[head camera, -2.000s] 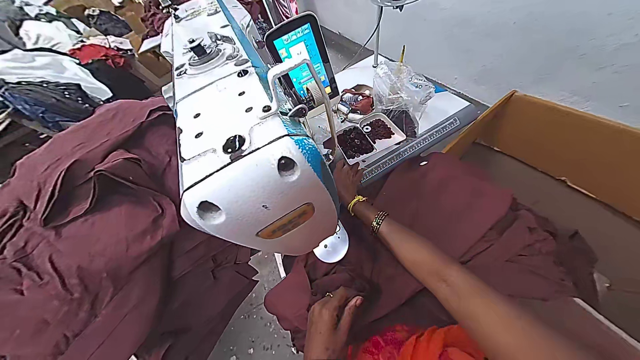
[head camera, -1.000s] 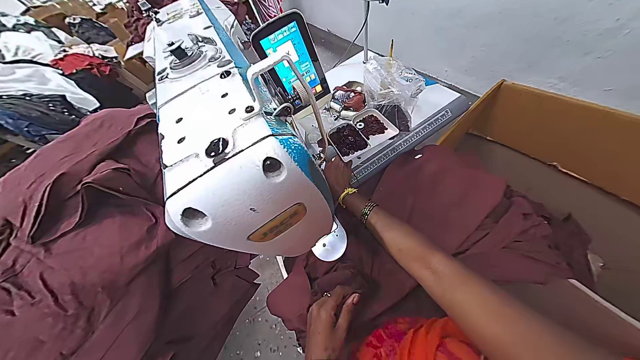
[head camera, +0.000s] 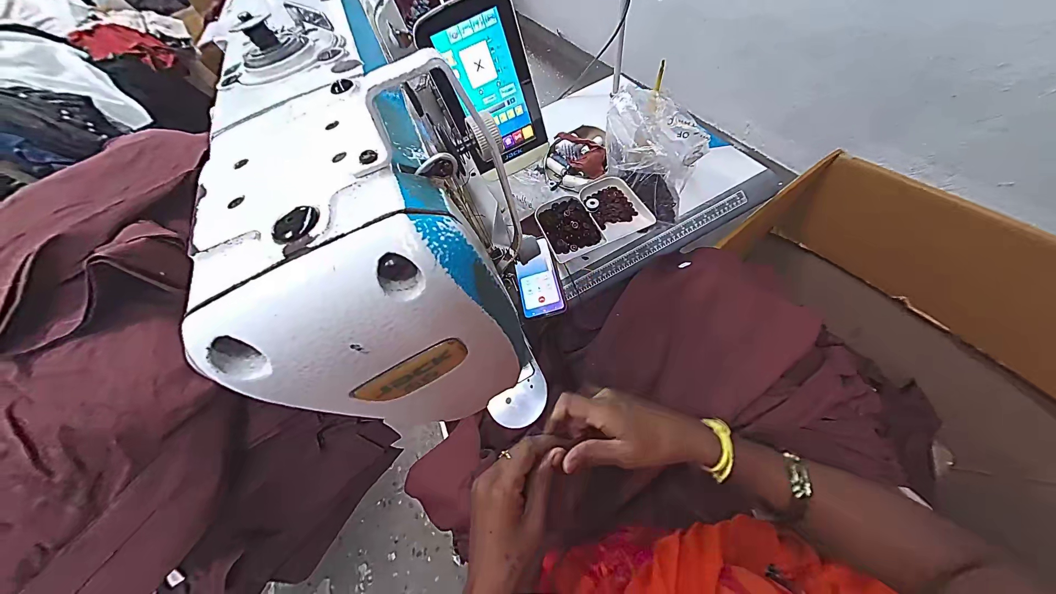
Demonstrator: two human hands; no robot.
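Note:
A white and blue Jack industrial sewing machine (head camera: 346,305) fills the middle, its head hiding the needle area. Just below its round white guard, my left hand (head camera: 511,495), with a ring, rests at maroon fabric (head camera: 701,330). My right hand (head camera: 623,429), with yellow and dark bangles on the wrist, meets the left fingertips over the same fabric. Its fingers are bent; whether either hand pinches the cloth or something small is hidden. A lit phone (head camera: 540,280) lies beside the machine, near a two-part white tray (head camera: 606,216) of small dark buttons.
More maroon fabric (head camera: 91,412) hangs in a big pile on the left. A cardboard box (head camera: 924,272) stands at the right. Behind the tray are a clear plastic bag (head camera: 652,140), thread spools (head camera: 577,157) and the machine's touch screen (head camera: 487,82). A ruler (head camera: 660,243) runs along the table edge.
My right hand has come back from beside the button tray to my left hand below the machine head. The lit phone now shows where that hand was.

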